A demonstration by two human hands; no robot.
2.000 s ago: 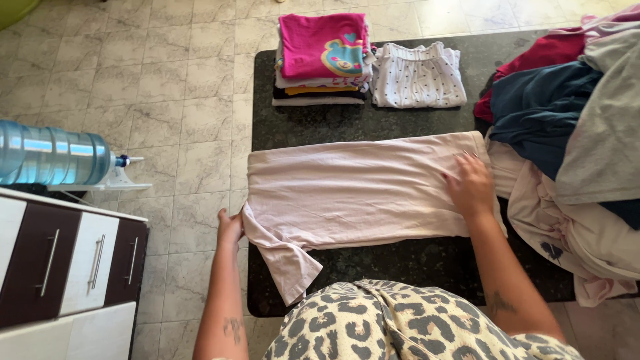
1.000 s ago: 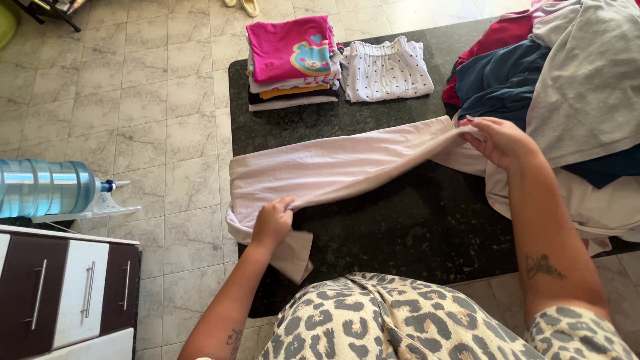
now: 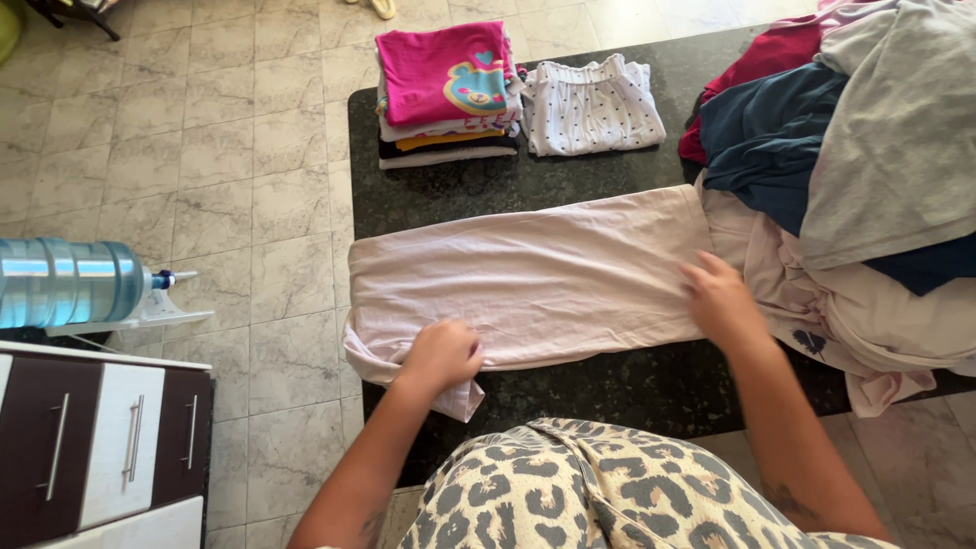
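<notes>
A pale pink shirt [image 3: 534, 278], doubled into a long strip, lies across the dark granite countertop [image 3: 595, 396]. My left hand [image 3: 446, 352] has its fingers curled at the shirt's lower left part, where the sleeve is bunched; whether it pinches cloth is hard to tell. At the strip's right end is my right hand [image 3: 720, 301], blurred, fingers spread over the fabric and holding nothing. Beyond the shirt stands a stack of folded clothes with a bright pink printed shirt [image 3: 442, 72] on top. White dotted shorts [image 3: 595, 107] lie folded beside the stack.
A heap of unfolded clothes, with a grey garment [image 3: 900, 137] and a dark blue one [image 3: 770, 137], covers the counter's right side, touching the pink shirt. At the left, beyond the tiled floor, are a water jug [image 3: 69, 280] on a stand and a drawer cabinet [image 3: 114, 442].
One second ago my right hand held the shirt's right end raised and the strip was narrower; now the cloth lies flat and wider, with that hand open over it. The sleeve hung out at the lower left earlier.
</notes>
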